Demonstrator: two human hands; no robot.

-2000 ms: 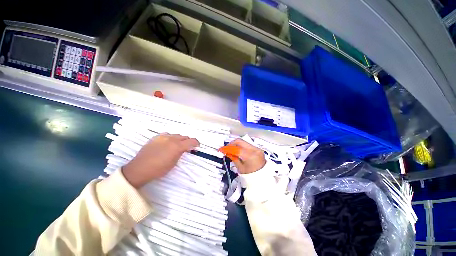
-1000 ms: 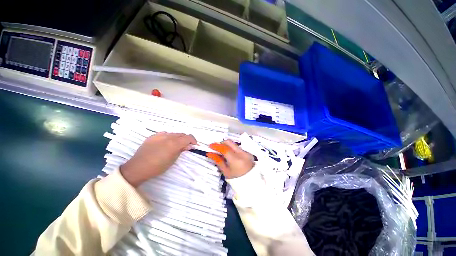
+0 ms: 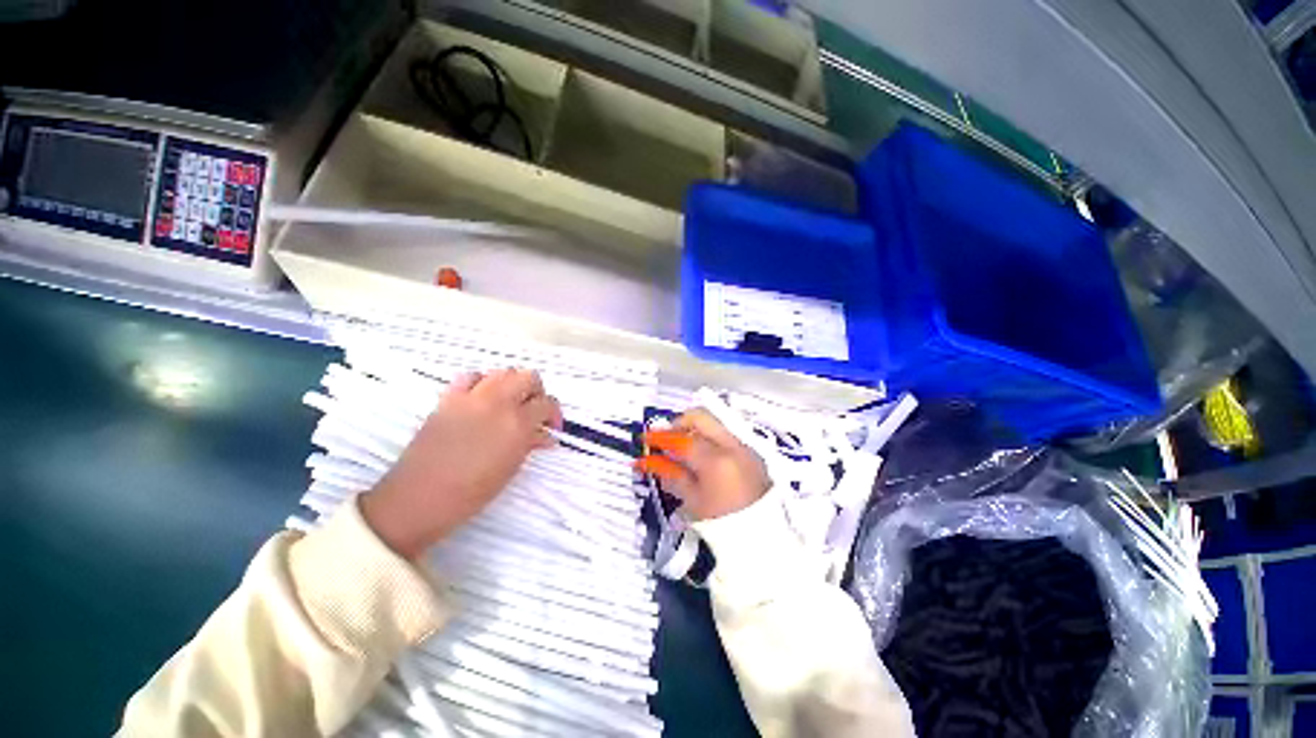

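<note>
White strips (image 3: 556,584) lie side by side in a broad stack on the green mat. My left hand (image 3: 484,436) rests over the upper part of the stack, its fingertips closed on the end of a thin black piece (image 3: 595,437). A thin white strip runs beside the black piece. My right hand (image 3: 717,469) is at the right ends of the strips, closed on an orange tool (image 3: 667,450). The tool meets the right end of the black piece; its tip is too small to make out.
Loose curled white strips (image 3: 830,483) lie right of my right hand. A clear bag (image 3: 866,577) of black pieces stands at the right. A small blue bin (image 3: 779,260), a large blue tote (image 3: 1032,289), a beige tray (image 3: 606,310) and a scale (image 3: 209,199) stand behind.
Over the last second, my right hand and the orange tool have moved right, away from my left hand. More of the black piece shows between the hands. My left hand has shifted slightly up.
</note>
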